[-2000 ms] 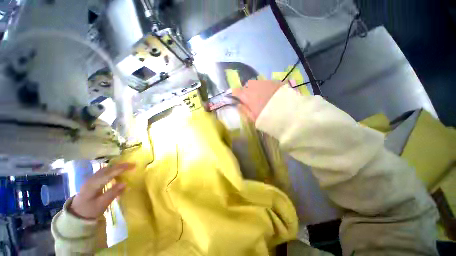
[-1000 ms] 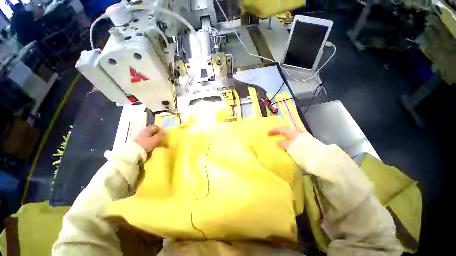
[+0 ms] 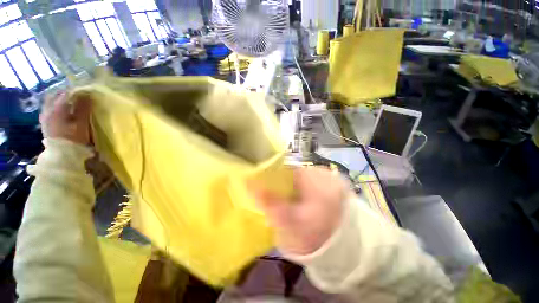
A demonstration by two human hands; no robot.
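Observation:
A large yellow bag body (image 3: 189,201) hangs in the air between my hands, tilted, its top open so that the beige-grey inside shows. My left hand (image 3: 68,118) grips its upper left rim. My right hand (image 3: 307,207), blurred, grips its rim at the right. The pattern sewing machine (image 3: 301,136) stands behind the bag body, which hides most of it. Part of the template plate (image 3: 348,160) shows right of the machine, with yellow tape and pink-red lines.
A control screen (image 3: 394,131) with a white cable stands right of the machine. A pale side stand (image 3: 440,228) is at the right. A white fan (image 3: 249,23) and a hanging yellow panel (image 3: 365,65) are behind. Yellow fabric (image 3: 124,266) lies low at the left.
The yellow bag body has come off the machine bed and up into the air, opened at the top. Both hands have risen with it. The view has tilted up to show the room.

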